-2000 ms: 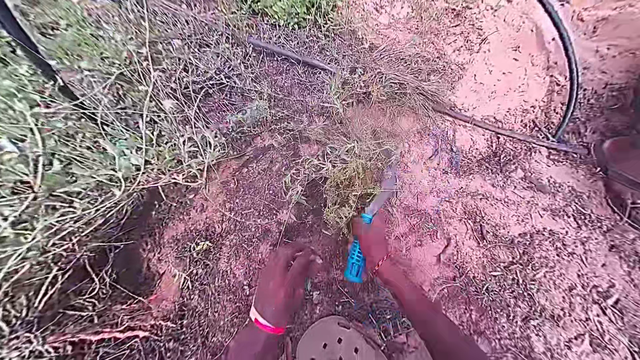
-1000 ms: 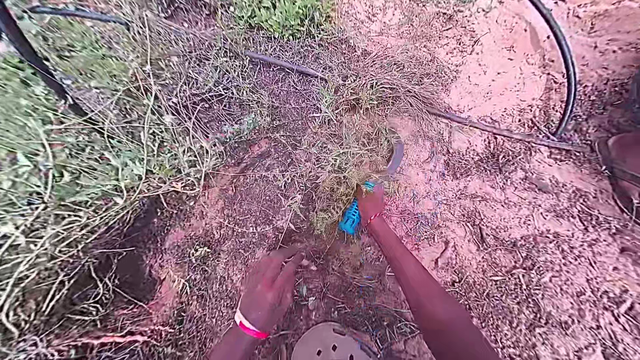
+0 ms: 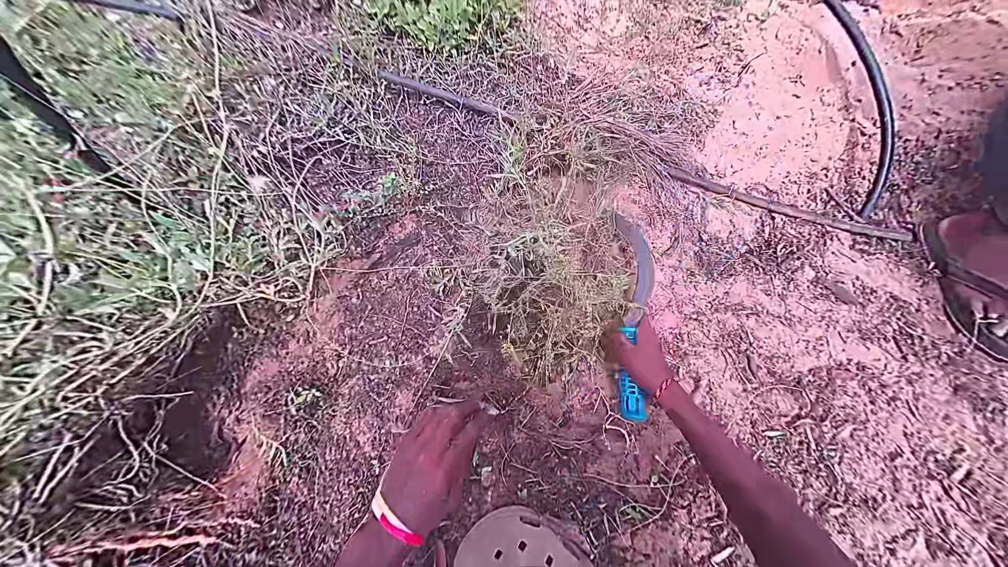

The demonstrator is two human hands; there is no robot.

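Observation:
My right hand (image 3: pixel 642 358) grips the blue plastic handle of a sickle (image 3: pixel 644 272), whose curved metal blade points away from me along the right side of a clump of cut weeds and dry grass (image 3: pixel 543 291). The blade's tip lies near loose plant matter on the soil. My left hand (image 3: pixel 441 453) is low over the ground, nearer to me than the clump, with its fingers bent; its fingertips are by a small pale bit, and whether they pinch it cannot be told.
A black hose (image 3: pixel 880 110) curves at the upper right and meets a thin pipe (image 3: pixel 787 209) lying across the soil. Another person's shoe (image 3: pixel 972 276) stands at the right edge. Tangled weeds (image 3: pixel 118 260) fill the left, beside a dark hollow (image 3: pixel 197 402). My perforated clog (image 3: pixel 520 539) is below.
The sickle has swung: one second ago its handle slanted toward the clump with much of the blade hidden; now the handle is nearly upright in view, and more blade shows.

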